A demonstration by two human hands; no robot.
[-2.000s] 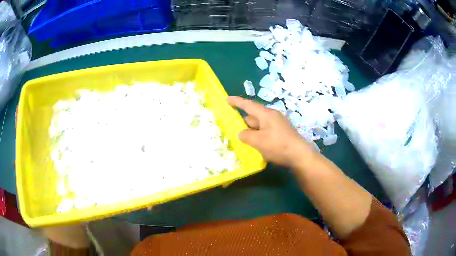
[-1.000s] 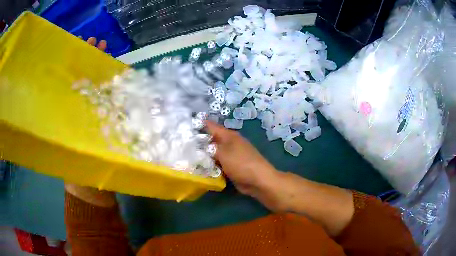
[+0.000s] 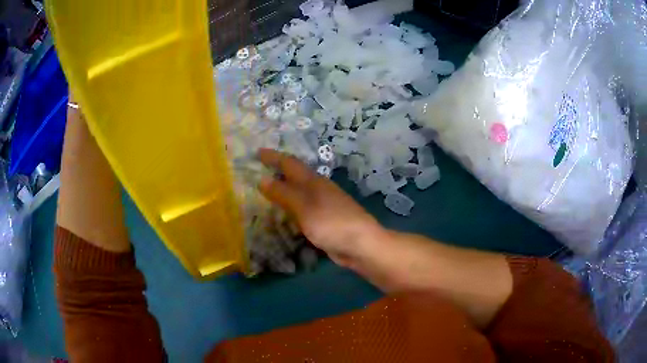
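Note:
The yellow tray (image 3: 152, 120) stands steeply tipped on its side at the left, its underside towards me and its opening towards the right. My left arm runs up behind it; the left hand itself is hidden by the tray or cut off. Small clear base pieces with dark dots (image 3: 289, 106) lie heaped on the bench to the right of the tray, some blurred. My right hand (image 3: 319, 205) lies over the near side of this heap, fingers apart, its fingertips among the pieces. A pile of frosted covers (image 3: 369, 78) lies right beside the base pieces.
A large clear plastic bag (image 3: 539, 142) bulging with white pieces stands on the right of the green bench (image 3: 454, 227). A blue tray (image 3: 44, 113) is at the far left. More clear plastic film (image 3: 14, 269) hangs at the left edge.
The yellow tray, nearly level and full two seconds ago, has been tipped up to the right. Its base pieces have poured onto the bench. My right hand has let go of the tray's rim.

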